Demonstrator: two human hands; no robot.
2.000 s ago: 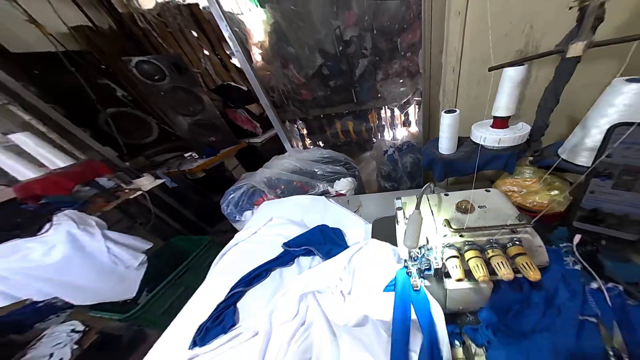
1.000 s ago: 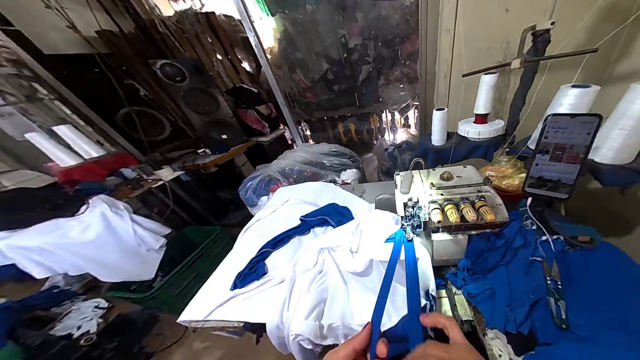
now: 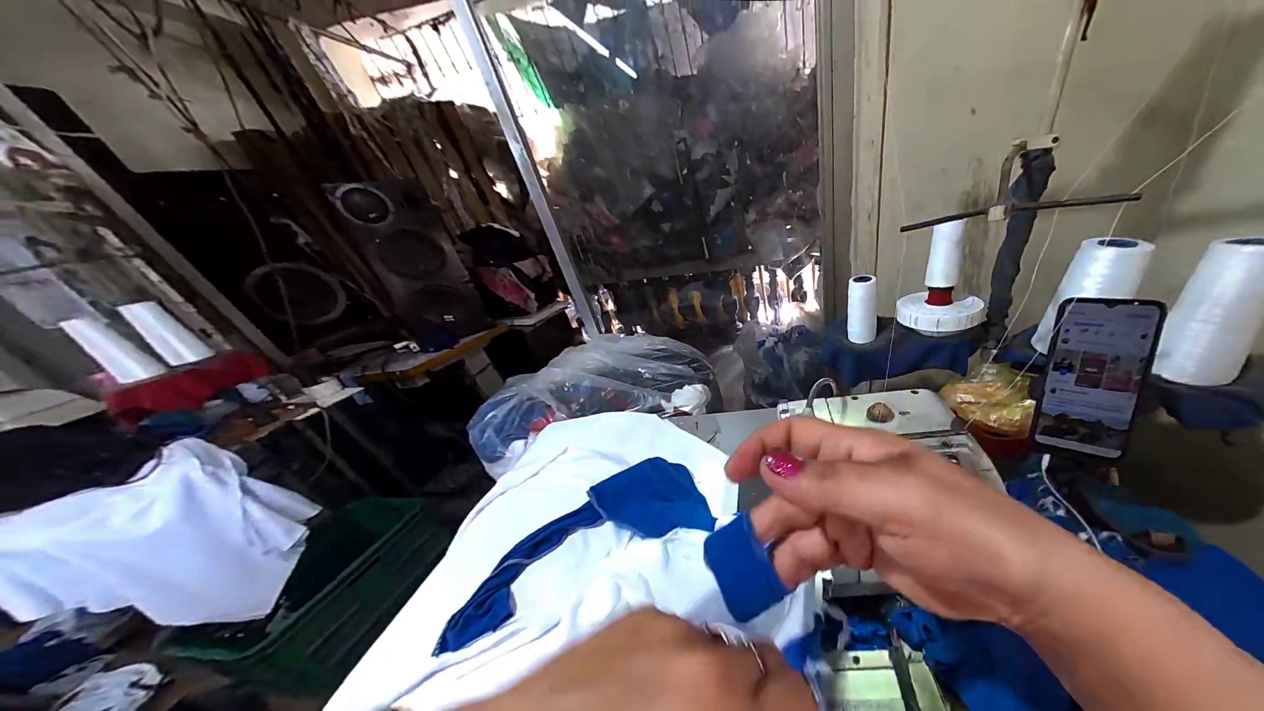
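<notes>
My right hand is raised in front of the sewing machine, its lower fingers curled against a short folded blue fabric band. My left hand, blurred and cut off at the bottom edge, is below and left of the band; what its fingers hold is hidden. White fabric with a long blue strip and a wider blue piece lies spread beneath and beyond the hands. The machine's needle area is hidden behind my right hand.
White thread cones and a phone with a lit screen stand at the right. More blue fabric lies below them. A clear plastic bag sits behind the white fabric. At the left are a green crate and white cloth.
Both hands have risen from the frame's lower edge, where they were on long blue strips hanging from the machine. The short blue band now shows by my right hand.
</notes>
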